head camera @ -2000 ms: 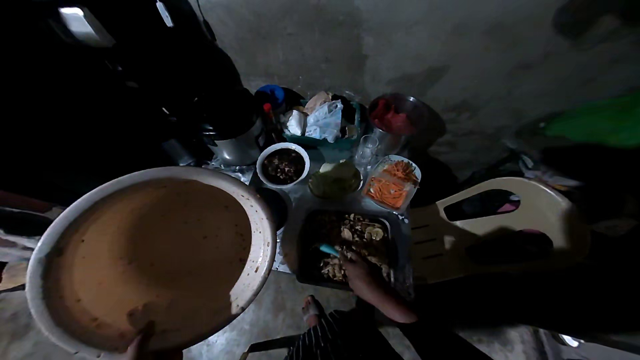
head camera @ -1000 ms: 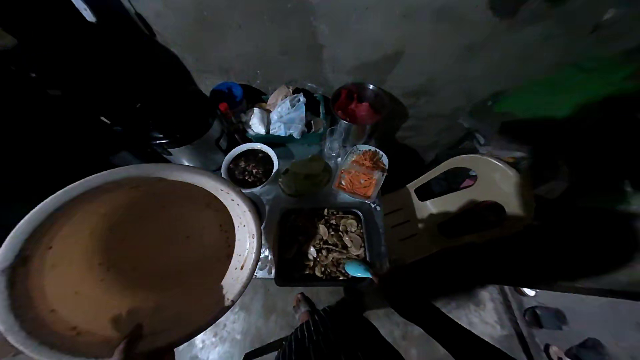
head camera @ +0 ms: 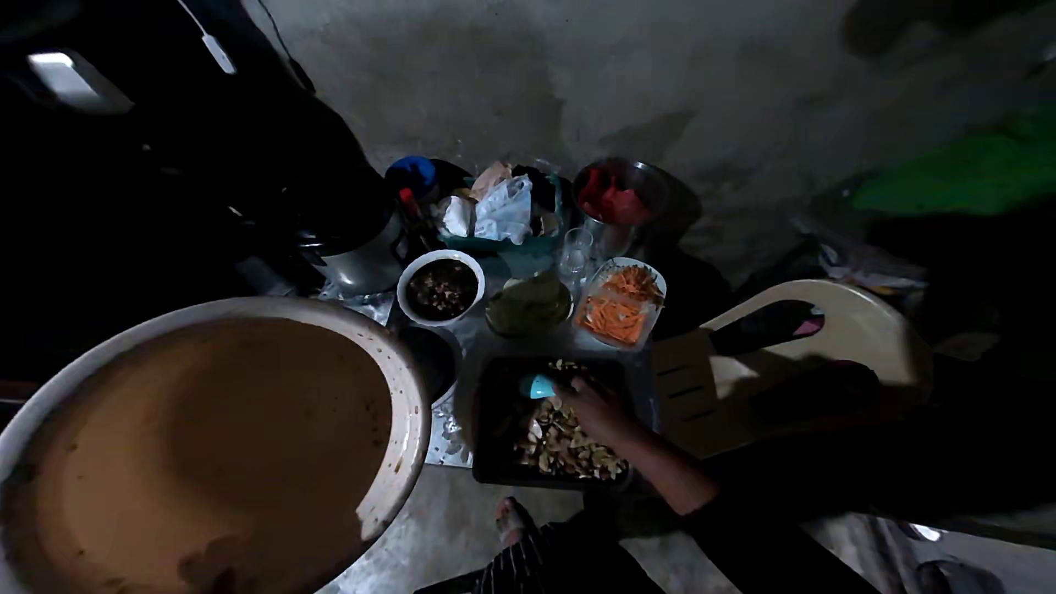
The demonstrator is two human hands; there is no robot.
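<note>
My right hand [head camera: 587, 404] is closed on a light-blue scoop or spoon [head camera: 540, 386] over a dark rectangular tray [head camera: 487, 462]. Pale brown pieces of food [head camera: 569, 445], apparently sliced, lie in the tray, mostly at its middle and right. A large pale basin [head camera: 400, 412] of brown liquid fills the lower left. At its bottom edge a dark shape [head camera: 213, 569] may be my left hand or its shadow; I cannot tell. Behind the tray are a white bowl of dark food [head camera: 411, 307], a round dish of something greenish [head camera: 528, 305] and a clear container of orange shreds [head camera: 617, 320].
A green basket [head camera: 544, 246] with plastic bags stands by the wall, beside a metal pot [head camera: 648, 181] holding something red. Drinking glasses [head camera: 576, 252] stand before them. A beige plastic chair [head camera: 891, 330] is at the right, a metal pot [head camera: 359, 268] at the left. A foot [head camera: 510, 520] shows below.
My right hand with the blue utensil has moved from the tray's lower right edge to its upper middle. The food now lies more to the middle and right, with the left part dark.
</note>
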